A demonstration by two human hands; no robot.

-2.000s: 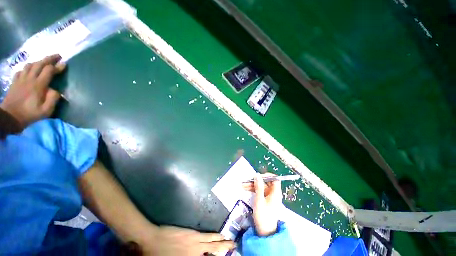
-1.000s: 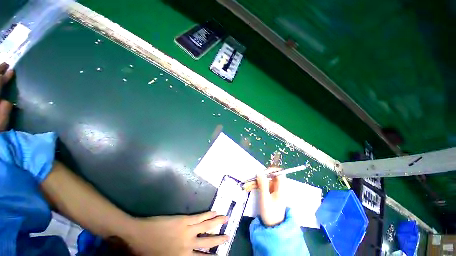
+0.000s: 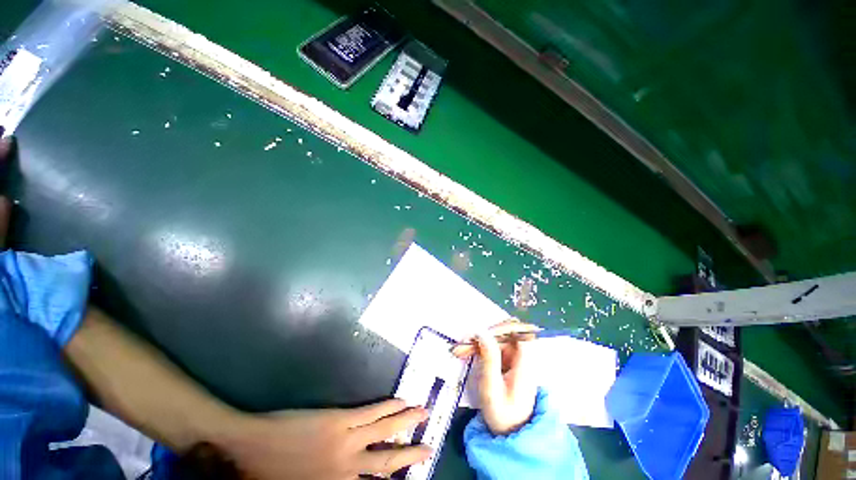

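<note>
A phone housing (image 3: 437,367), white inside with a dark border and dark central strip, lies at the bottom centre, partly over white sheets (image 3: 420,294). My left hand (image 3: 361,441) lies with its fingers spread across the housing's lower part. My right hand (image 3: 502,375) grips tweezers (image 3: 507,337) like a pen, with the tweezers' one end over the top right corner of the housing. Whether the tweezers hold anything is too small to tell. Tiny pale bits (image 3: 526,292) are scattered beside the pale edge strip.
A blue bin (image 3: 660,412) stands right of my right hand, near a pale metal post (image 3: 751,305) and a black tray (image 3: 716,417). Two phone units (image 3: 410,84) lie on the green belt. A neighbour's blue sleeve (image 3: 47,291) and a clear plastic bag (image 3: 56,47) are at the left.
The view has shifted, bringing the blue bin into the picture. The housing now shows its white inside. The tweezers have moved back from the pale bits to the housing's corner.
</note>
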